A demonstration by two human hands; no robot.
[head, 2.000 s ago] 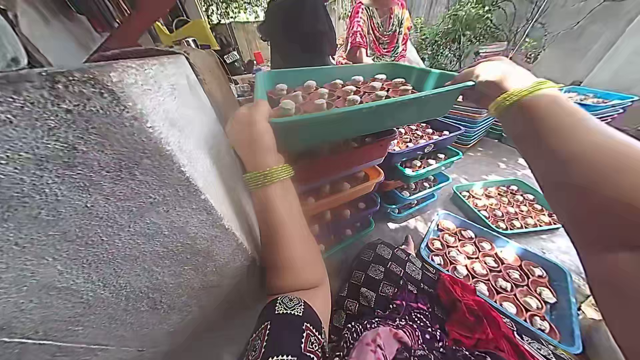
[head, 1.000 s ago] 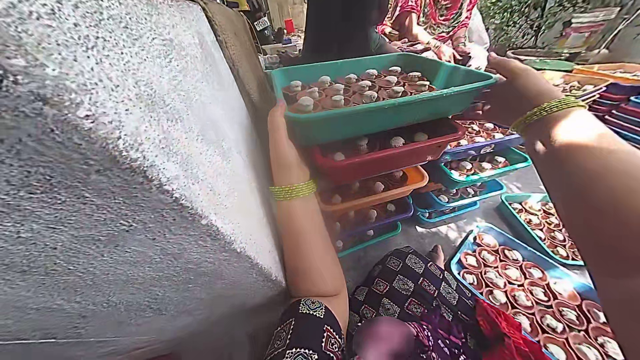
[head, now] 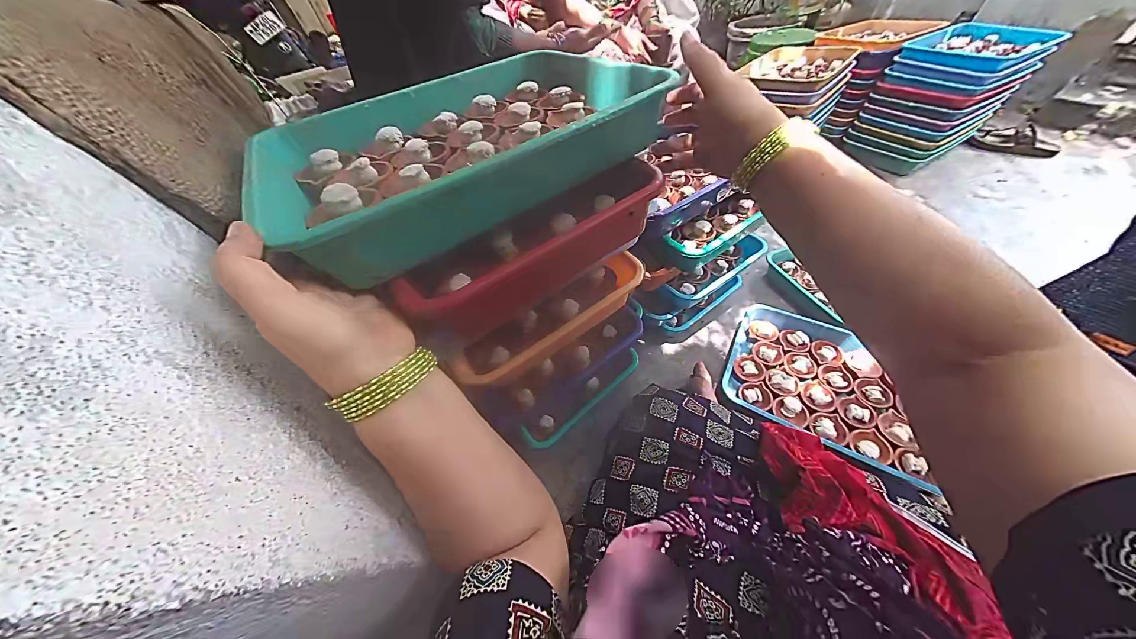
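A teal plastic tray [head: 461, 213] of small clay cups topped with whitish lumps sits at the top of a stack, slightly askew over a red tray [head: 532, 257]. My left hand [head: 311, 311] holds its near left corner, thumb by the rim and fingers partly hidden below. At the far right end, my right hand [head: 719, 111] is spread with the thumb raised, its fingertips beside the end wall; contact there is unclear. Under the red tray are an orange tray [head: 550, 324] and further filled trays. A blue tray [head: 741, 355] of filled cups lies on the ground at right.
A rough wall [head: 160, 399] runs close along the left. Beyond the stack stand more filled trays [head: 710, 257] and tall tray stacks [head: 941, 106]. Another green tray [head: 803, 284] lies on the ground, partly behind my right arm. A person's hands [head: 586, 35] are at the back.
The teal tray, held up by both hands earlier, now sits lower over the red tray. My right hand's fingers have loosened at its end. The view has shifted.
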